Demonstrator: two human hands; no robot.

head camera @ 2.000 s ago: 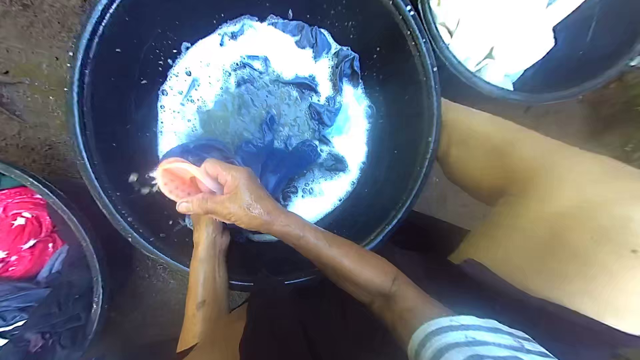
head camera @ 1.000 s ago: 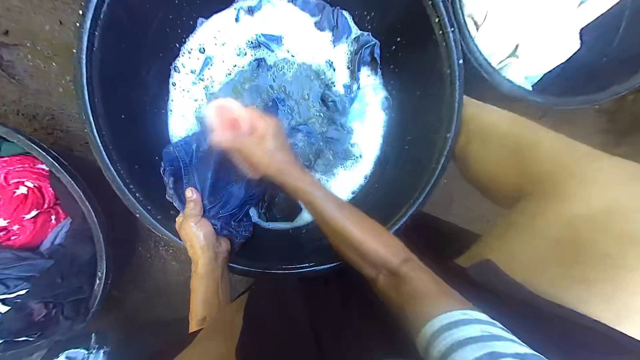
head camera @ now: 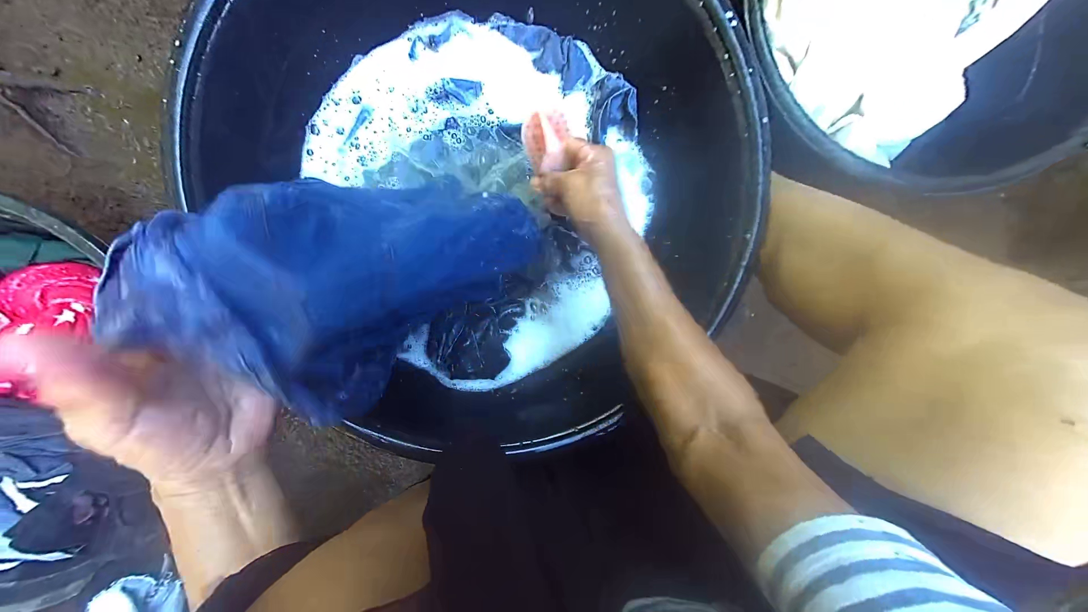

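My left hand point(head camera: 161, 404), blurred, is at the left, outside the black tub, and seems to hold the near end of a wet blue garment point(head camera: 314, 263). The cloth stretches over the tub's left rim toward the suds. My right hand point(head camera: 586, 183) is closed around a pink brush or scrubber point(head camera: 546, 140) above the soapy water point(head camera: 501, 161). White foam and dark submerged clothes point(head camera: 476, 336) fill the middle of the round black tub point(head camera: 697, 170). How the left fingers grip the garment is partly hidden by blur.
A second black tub point(head camera: 943, 183) with white cloth point(head camera: 875, 68) stands at the upper right. At the left, another container holds a red garment with white stars point(head camera: 64, 293) and dark clothes point(head camera: 51, 476). My bare leg point(head camera: 918, 323) is beside the tub, over wet brown ground point(head camera: 85, 110).
My left hand has lifted the blue garment up and left, from inside the tub to over its rim. My right hand, with the pink tool, has moved right, away from the garment.
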